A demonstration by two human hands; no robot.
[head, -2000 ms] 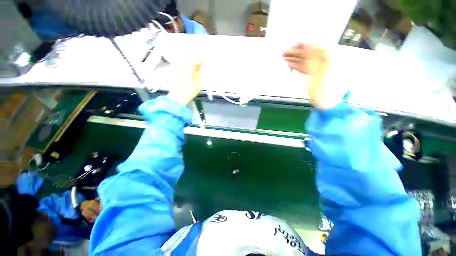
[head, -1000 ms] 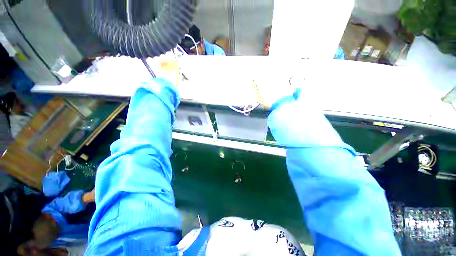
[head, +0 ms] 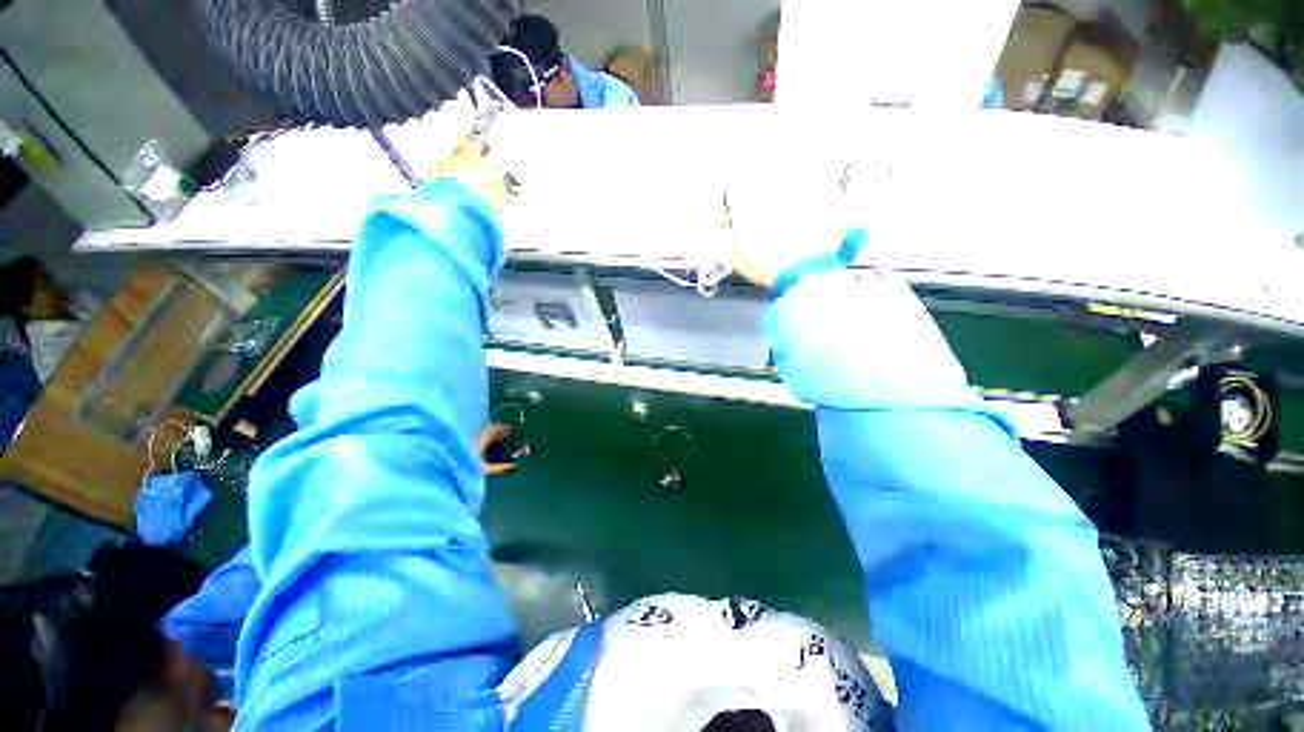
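Note:
My left hand (head: pixel 469 172) reaches onto the overexposed white shelf (head: pixel 629 157), beside a small pale, wiry item (head: pixel 488 112). My right hand (head: pixel 747 255) lies at the shelf's front edge, near a thin white cable (head: pixel 701 278). Glare washes out both hands, so I cannot tell whether either holds anything. Both arms are stretched forward in blue sleeves. Below the shelf, a small part (head: pixel 671 478) with a thin ring lies on the green bench surface (head: pixel 744 529). Another small part (head: pixel 521 449) lies left of it.
Another person's fingertips (head: pixel 495 449) show beside the left small part. A black ribbed duct (head: pixel 358 65) hangs at upper left. A white light housing (head: pixel 894 50) stands above the shelf. Clear trays (head: pixel 1230 615) lie at lower right. People in blue sit behind the shelf and at lower left.
My right hand has moved left and down from beside the white housing to the shelf's front edge. My left hand has shifted left. Another person's fingertips have appeared at the left small part.

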